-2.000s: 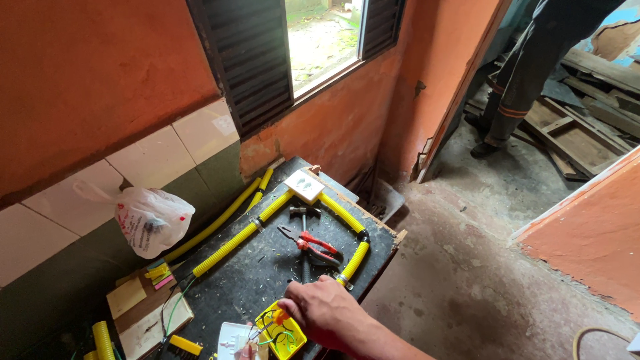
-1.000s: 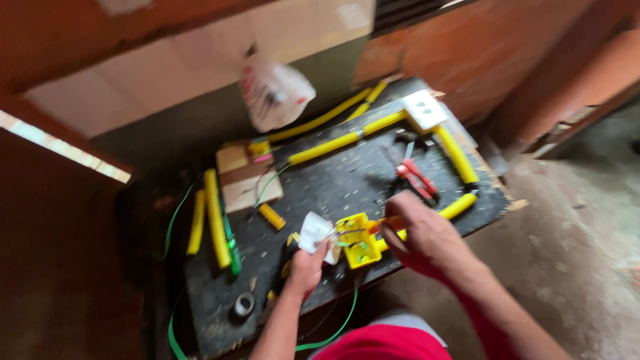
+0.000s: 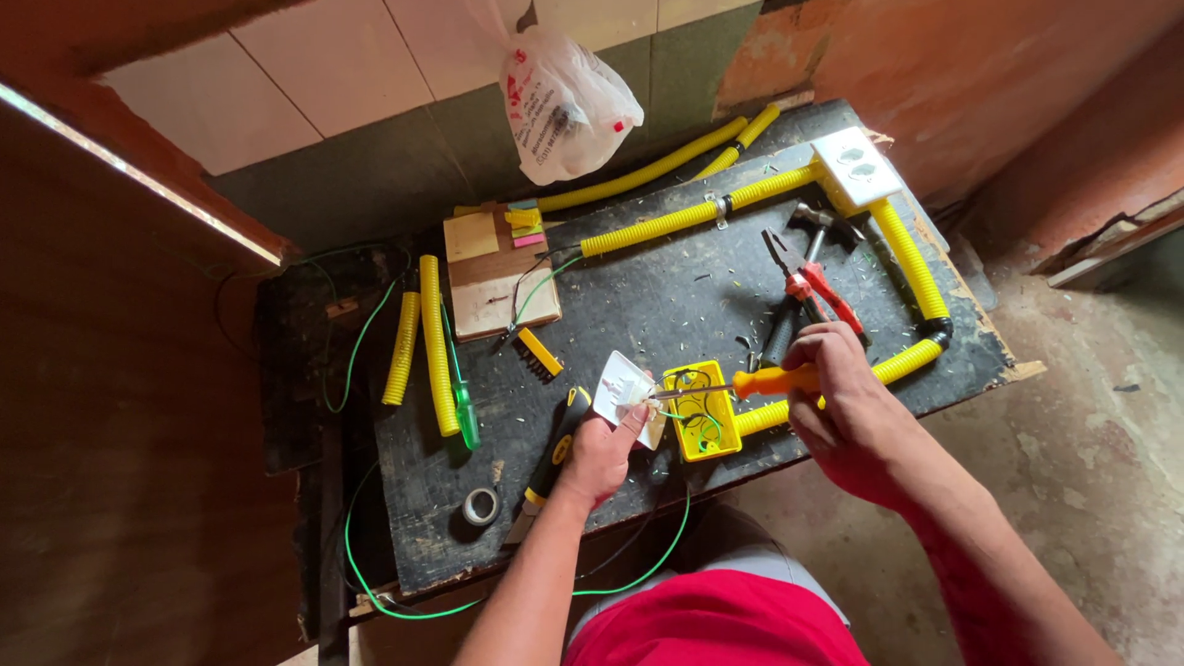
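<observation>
My left hand [image 3: 599, 455] holds a white electrical faceplate [image 3: 625, 396] tilted up, its back side showing, with thin wires running to it. In my right hand [image 3: 837, 412] is a screwdriver with an orange handle [image 3: 775, 380]; its shaft crosses over a yellow junction box [image 3: 705, 418], and its tip is at the back of the faceplate. Green and black wires curl inside the open box, which joins a yellow corrugated conduit [image 3: 764, 417] on its right. Combination pliers with red handles [image 3: 814, 282] lie just beyond my right hand, beside a hammer [image 3: 818, 242].
Yellow conduit [image 3: 666, 225] leads to a white double outlet [image 3: 856, 168]. On the black board [image 3: 435, 546] lie a tape roll [image 3: 481, 507], a handsaw [image 3: 561, 446], a green screwdriver [image 3: 466, 418], conduit pieces [image 3: 438, 347] and a notebook [image 3: 504, 291]. A plastic bag [image 3: 573, 106] hangs behind.
The view has swung left and down. Two seconds ago the faceplate lay beside the junction box with my right hand at the box; now my left hand holds it and the screwdriver reaches it.
</observation>
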